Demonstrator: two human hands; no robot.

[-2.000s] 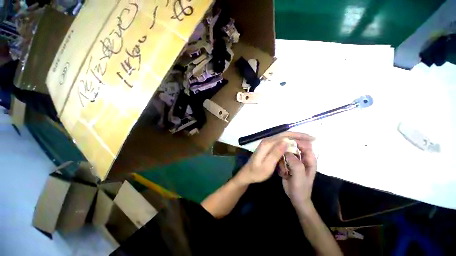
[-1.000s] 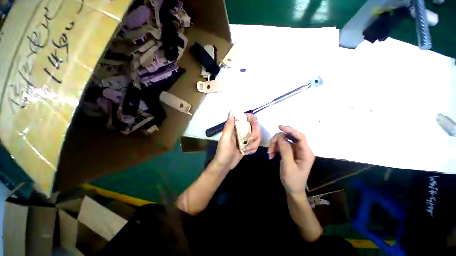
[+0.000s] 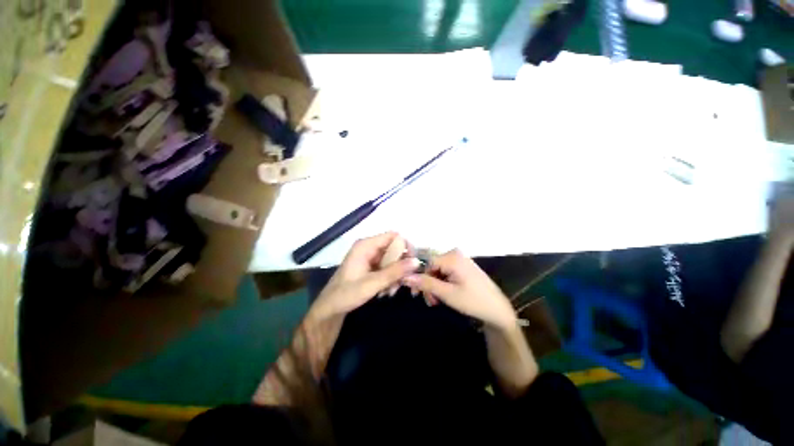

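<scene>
A beige plastic shell (image 3: 395,253) is held between my two hands at the near edge of the white sheet (image 3: 540,165). My left hand (image 3: 370,272) grips the shell, with fingers covering much of it. My right hand (image 3: 453,283) has its fingertips at the right end of the shell, by a small dark spot; whether it holds a separate tiny part cannot be told. A small hammer (image 3: 383,200) lies on the sheet beyond my hands, black grip toward the lower left, silver shaft toward the upper right.
A large open carton (image 3: 261,61) of mixed shells is at left. Beige shells (image 3: 284,170) and a black one (image 3: 266,122) lie at its right edge. A grey post (image 3: 514,39) with a black cluster (image 3: 555,33) stands at the far edge. Another person's arm (image 3: 766,270) and a blue stool (image 3: 601,327) are at right.
The view has turned rightward, so the carton and hammer appear further left. My right hand, apart from the shell one second ago, now meets my left hand at the shell.
</scene>
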